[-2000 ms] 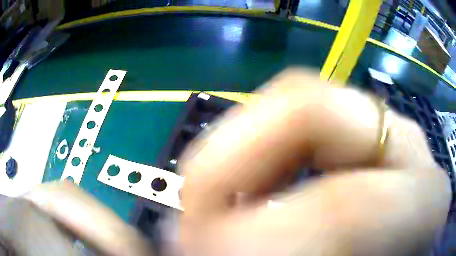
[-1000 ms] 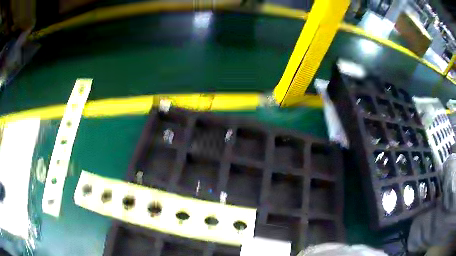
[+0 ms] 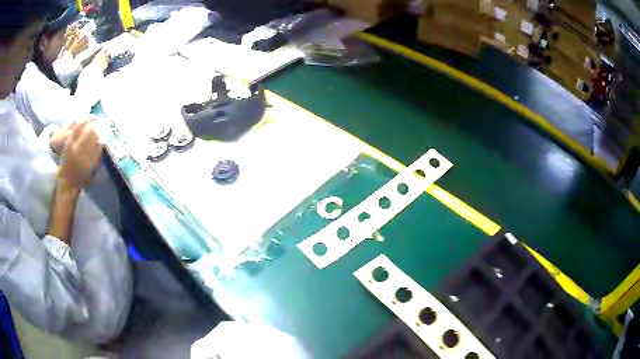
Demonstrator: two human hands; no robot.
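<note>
Neither of my hands is in view. A long white strip with a row of round holes [image 3: 415,306] lies partly over the left edge of the black foam tray [image 3: 484,280], its lower end cut off by the frame. The tray has square pockets with tiny white bits on it, and it is also cut off by the bottom edge. A second white holed strip [image 3: 394,195] lies slanted on the green bench, its far end over the yellow tape. A small white ring [image 3: 330,207] lies beside this strip.
A white mat [image 3: 281,161] holds round dark units [image 3: 225,172] and a dark pouch [image 3: 228,116]. Two people in white smocks sit at left, one with hands [image 3: 78,151] over the bench edge. A white shape [image 3: 245,341] shows at bottom. A yellow post [image 3: 624,298] stands at right.
The view has swung left, bringing the mat and coworkers in and moving the tray to the lower right. The stacked second tray and the pale fingertip at the bottom have left view.
</note>
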